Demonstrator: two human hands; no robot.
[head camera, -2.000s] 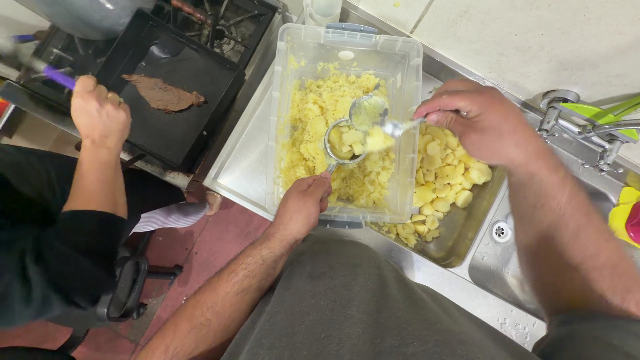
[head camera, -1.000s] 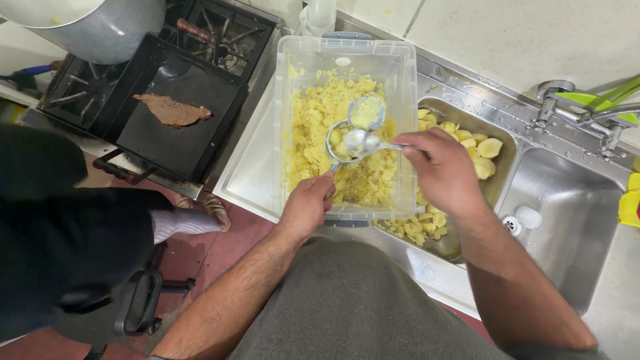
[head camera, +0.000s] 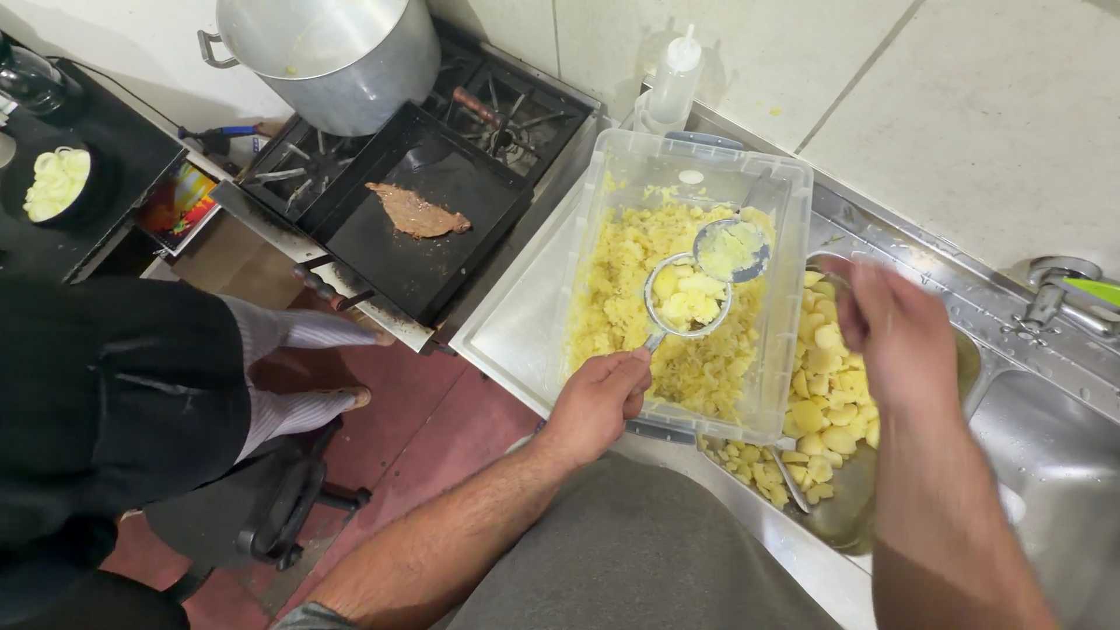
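My left hand (head camera: 604, 398) grips the handle of a hinged potato ricer, its round metal cup (head camera: 689, 296) full of yellow potato pieces. The ricer's pressing plate (head camera: 733, 248), coated with mashed potato, is swung away from the cup. Both parts are over a clear plastic tub (head camera: 796, 306) of crushed potato (head camera: 612, 297). To the tub's right, my right hand (head camera: 901, 332) is motion-blurred above cooked potato pieces (head camera: 822, 411) in a sink basin. A thin metal edge shows at its fingertips, but its grip is unclear. A metal utensil handle (head camera: 792, 481) lies among the pieces.
A flat black pan (head camera: 350, 236) with a piece of meat (head camera: 418, 210) and a large metal pot (head camera: 350, 79) stand on the stove. A squeeze bottle (head camera: 674, 79) is behind the tub. Another person (head camera: 131, 376) stands at left; a faucet (head camera: 1046, 293) is right.
My right hand has moved right from the ricer, where it held a spoon, to above the sink's potato pieces. The other person's hand, over the pan two seconds ago, is out of view.
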